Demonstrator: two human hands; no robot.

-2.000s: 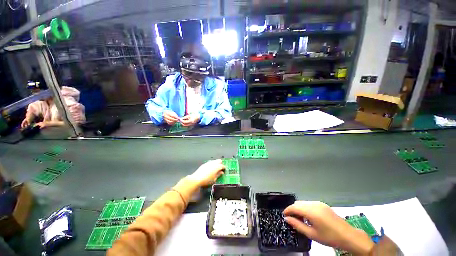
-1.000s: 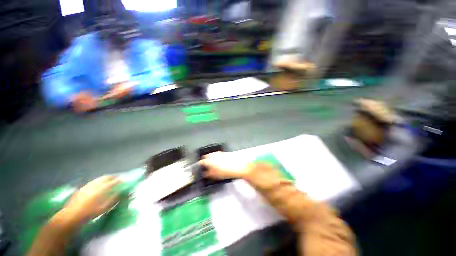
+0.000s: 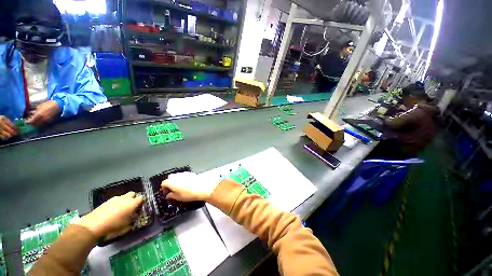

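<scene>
My left hand [image 3: 116, 215] reaches into the left black bin [image 3: 110, 190], its fingertips on the pale components at the bin's right side. My right hand [image 3: 183, 187] is in the right bin [image 3: 164, 213], its fingertips among the black components. The fingertips of both hands are partly hidden in the parts, so I cannot tell if they grip any. A green circuit board panel [image 3: 148, 257] lies on white paper in front of the bins, with small fitted parts across its middle.
Another panel [image 3: 245, 180] lies on a white sheet [image 3: 280, 180] at right. More panels lie at left [image 3: 48, 234] and on the belt [image 3: 163, 133]. A carton [image 3: 323, 132] and dark slim object [image 3: 322, 156] are at far right. A person in blue [image 3: 70, 75] sits opposite.
The view has swung to the right. My left hand has moved from the panels at left into the left bin. My right hand stays at the right bin.
</scene>
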